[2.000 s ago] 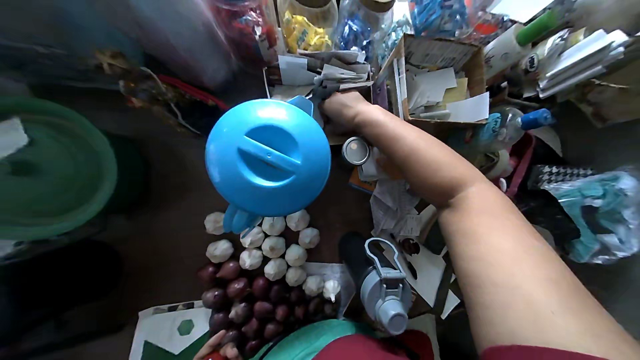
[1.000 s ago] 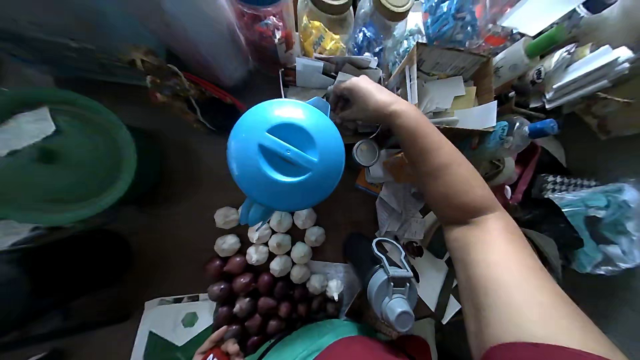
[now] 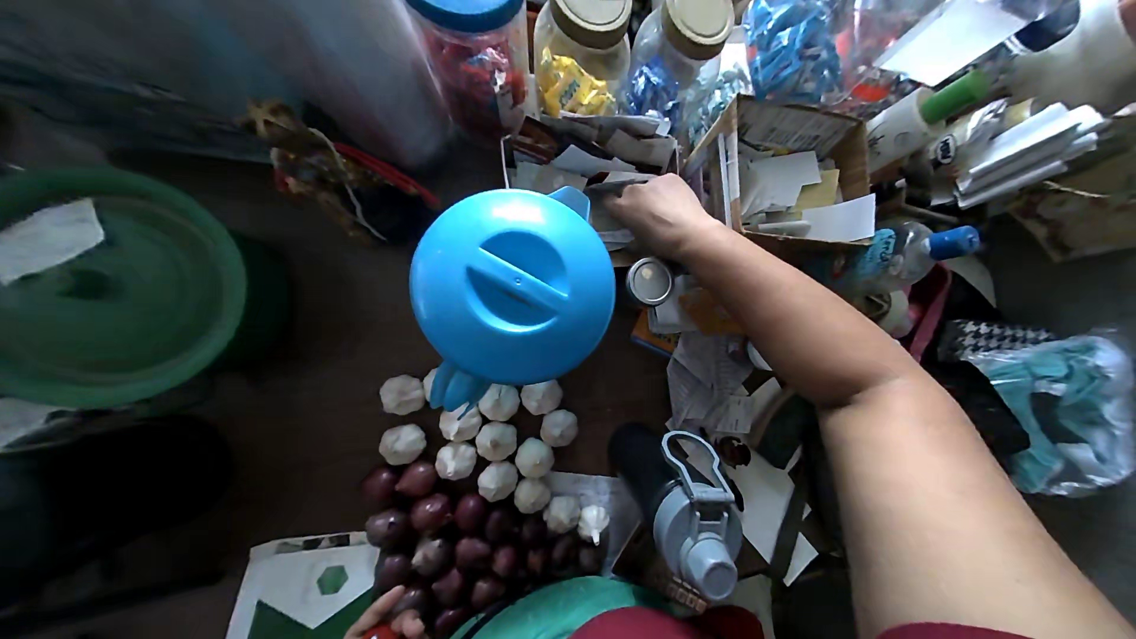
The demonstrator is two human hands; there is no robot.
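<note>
My right hand (image 3: 658, 213) is bent over a small open box of papers (image 3: 590, 160), its fingers closed around something dark and flat, like a card or packet edge, that I cannot name. Just left of it stands a blue plastic pitcher (image 3: 515, 288) with a lid. Below the pitcher lie several garlic bulbs (image 3: 497, 439) and several red onions (image 3: 470, 555). At the bottom edge my left hand (image 3: 388, 617) shows only its fingers, beside the onions and touching a small red thing; most of that hand is hidden.
Lidded jars of wrapped sweets (image 3: 581, 67) line the back. A cardboard box of papers (image 3: 856, 142) stands right of my right hand, with a small can (image 3: 650, 282) below it. A grey-lidded bottle (image 3: 697, 532) is near my body. A green lidded tub (image 3: 115, 284) fills the left.
My right hand stays at the small box; its fingers have shifted among the papers, and a dark flat thing now shows at them. The view has moved slightly.
</note>
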